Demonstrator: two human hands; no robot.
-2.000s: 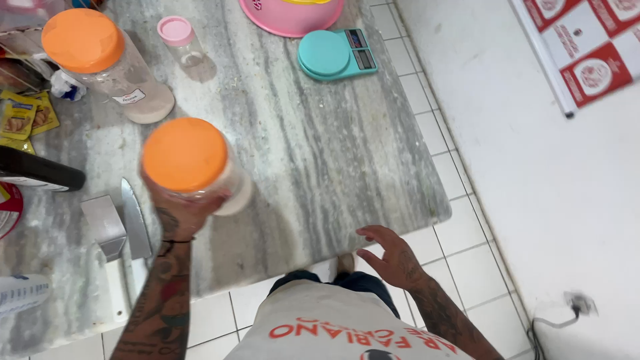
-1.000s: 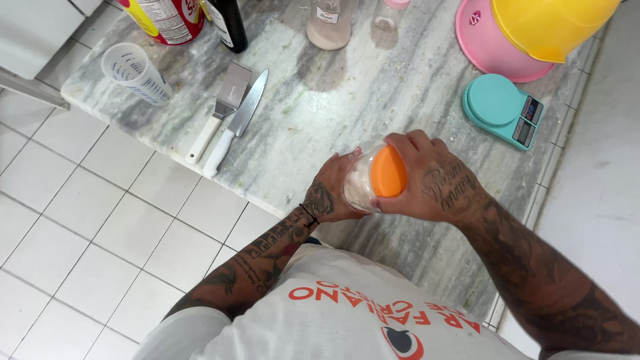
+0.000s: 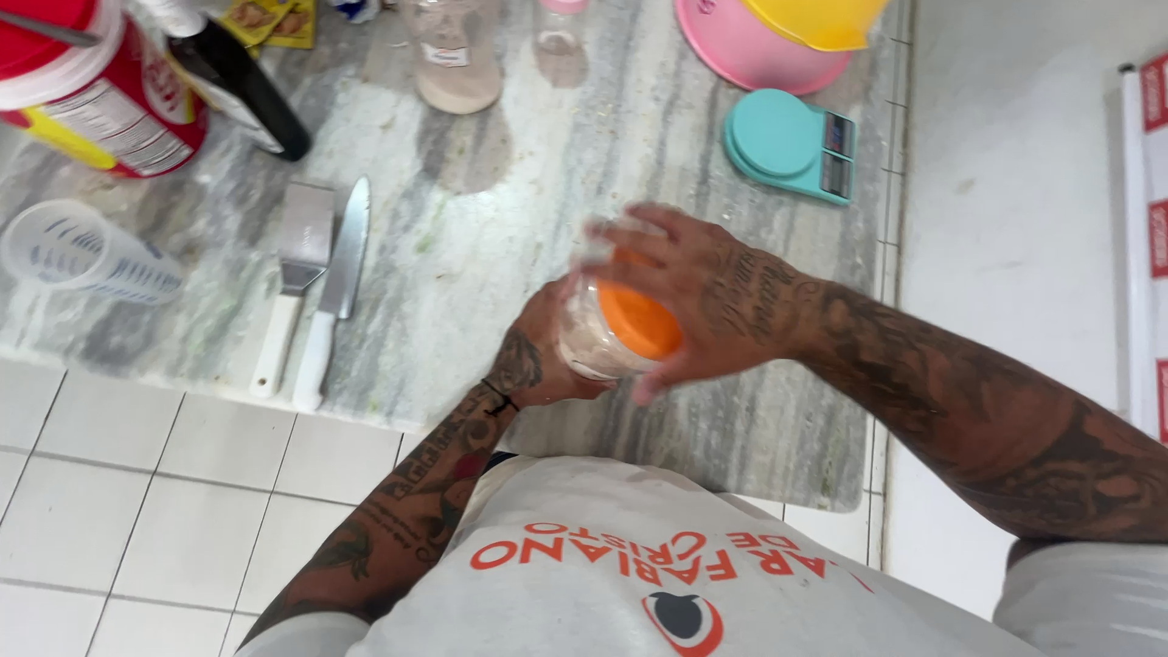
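A clear plastic jar (image 3: 589, 338) with an orange lid (image 3: 639, 315) is held close to my body, over the marble counter's front part. My left hand (image 3: 557, 351) wraps the jar's body, which has pale contents. Over the lid lies my right hand (image 3: 707, 292), its fingers spread and blurred, the thumb at the lid's near side. Left of the hands, a metal spatula (image 3: 306, 228) with a white handle rests beside a white-handled knife (image 3: 347, 246). A turquoise kitchen scale (image 3: 776, 132) sits beyond my right hand.
At the left stand a measuring cup (image 3: 91, 255), a red tub (image 3: 155, 109) and a dark bottle (image 3: 242, 91). Farther back are another jar (image 3: 456, 73), a small pink-lidded jar (image 3: 558, 36) and a pink bowl (image 3: 757, 55) with a yellow one. A wall borders the counter's right side.
My right hand, apart from the jar two seconds ago, came onto the lid; its fingers have since spread from their grip. The left hand has kept hold of the jar. The view has shifted.
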